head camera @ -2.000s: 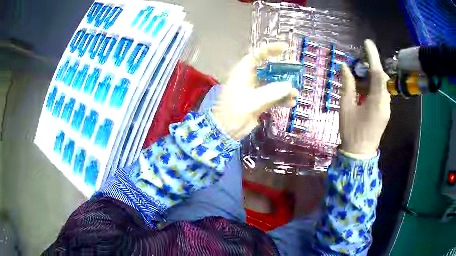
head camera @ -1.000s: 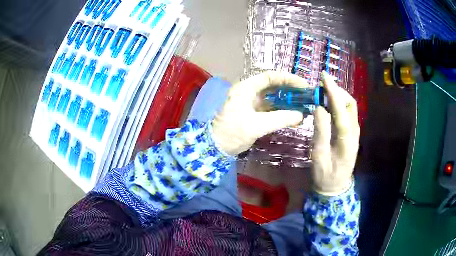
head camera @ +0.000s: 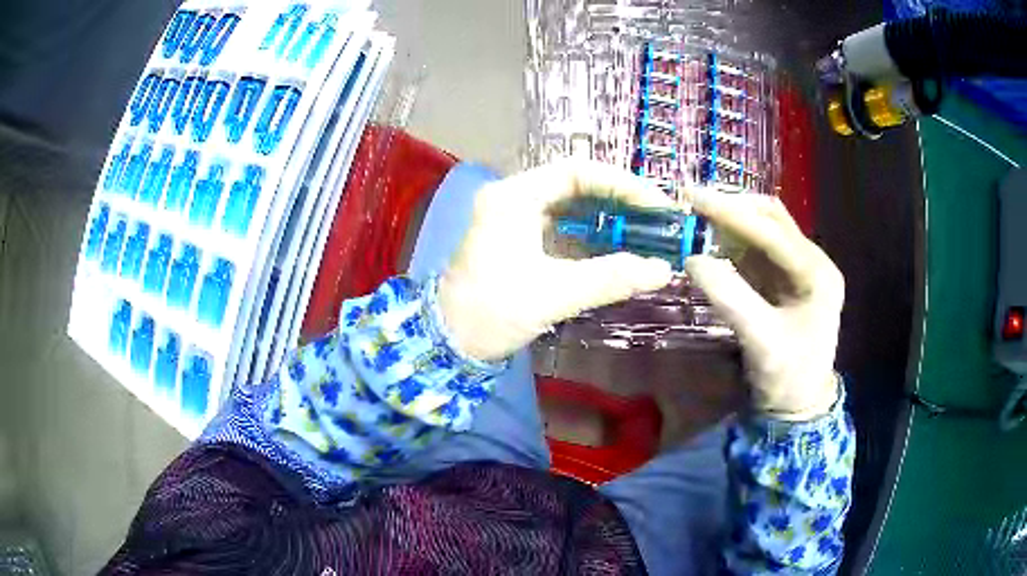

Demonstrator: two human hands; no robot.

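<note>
A see-through blue bottle (head camera: 650,232) with bright blue bands lies sideways between my two gloved hands, above the near part of the clear blister tray. My left hand (head camera: 552,253) holds its left part between thumb and fingers. My right hand (head camera: 771,276) has thumb and fingertips at its dark right end. The clear tray (head camera: 563,101) holds two rows of slim parts with blue ends. The white foam trays (head camera: 276,169) at left are stacked, with rows of blue bottles in the top one. The hands hide the tray's near middle.
A brass and silver nozzle (head camera: 873,101) on a thick black hose (head camera: 969,47) reaches in from the upper right. Red stools show under the foam stack (head camera: 377,191) and below the clear tray (head camera: 597,433). A green surface (head camera: 957,473) with a grey control box is at right.
The bottle, open-ended and apart from my right hand two seconds ago, is now touched by both hands. My right hand has moved away from the nozzle to the bottle's right end. The view has shifted slightly.
</note>
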